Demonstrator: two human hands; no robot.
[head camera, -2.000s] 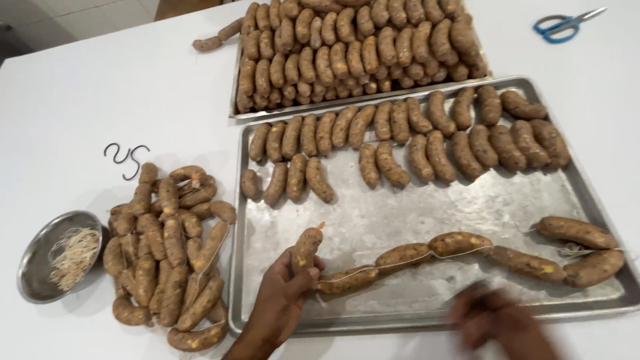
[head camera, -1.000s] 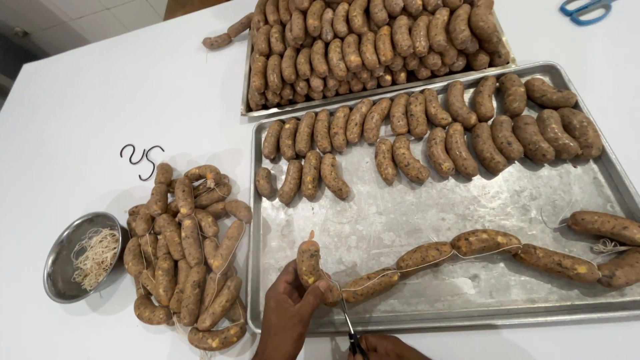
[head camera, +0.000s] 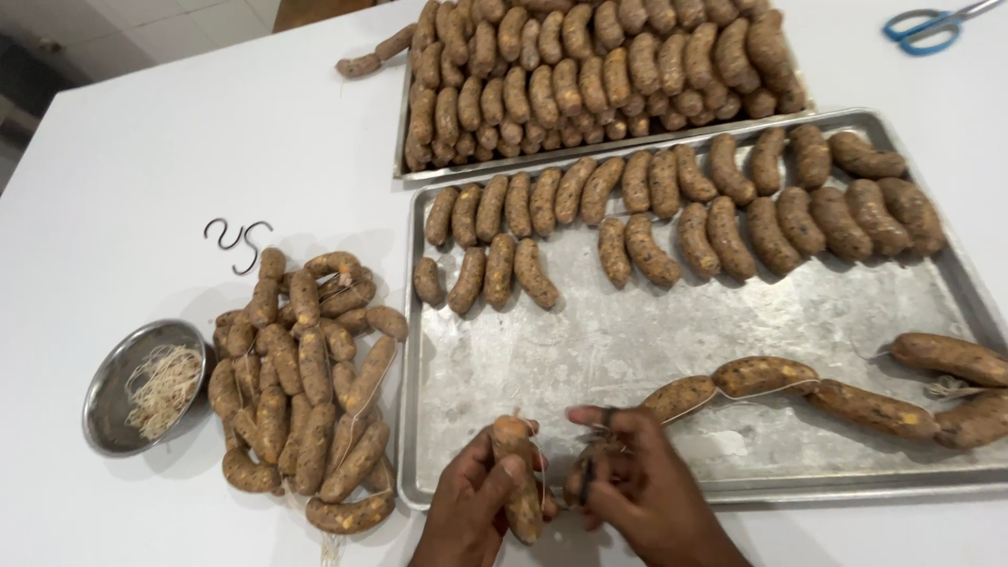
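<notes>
Near the front edge of the metal sheet tray (head camera: 787, 488), my left hand (head camera: 480, 488) grips a sausage link (head camera: 520, 480) held upright, its tip upward. A string hangs beside that link. Just to the right, my right hand (head camera: 638, 480) is blurred; dark scissor parts show among its fingers, close to the string and a link. From there a chain of string-tied sausages (head camera: 764, 376) runs right across the tray. Two rows of separate sausages (head camera: 543, 203) lie along the tray's far side.
A tray stacked with sausages (head camera: 567, 90) stands behind. At left are a pile of linked sausages (head camera: 315, 370), a metal bowl (head camera: 102, 409) of string (head camera: 165, 390) and black S-hooks (head camera: 256, 248). Blue-handled scissors (head camera: 921, 31) lie at the far right.
The scissor blades were at the string between two links; now my right hand has moved up beside the link in my left hand, and that link is turned. Two seconds ago my right hand was farther right.
</notes>
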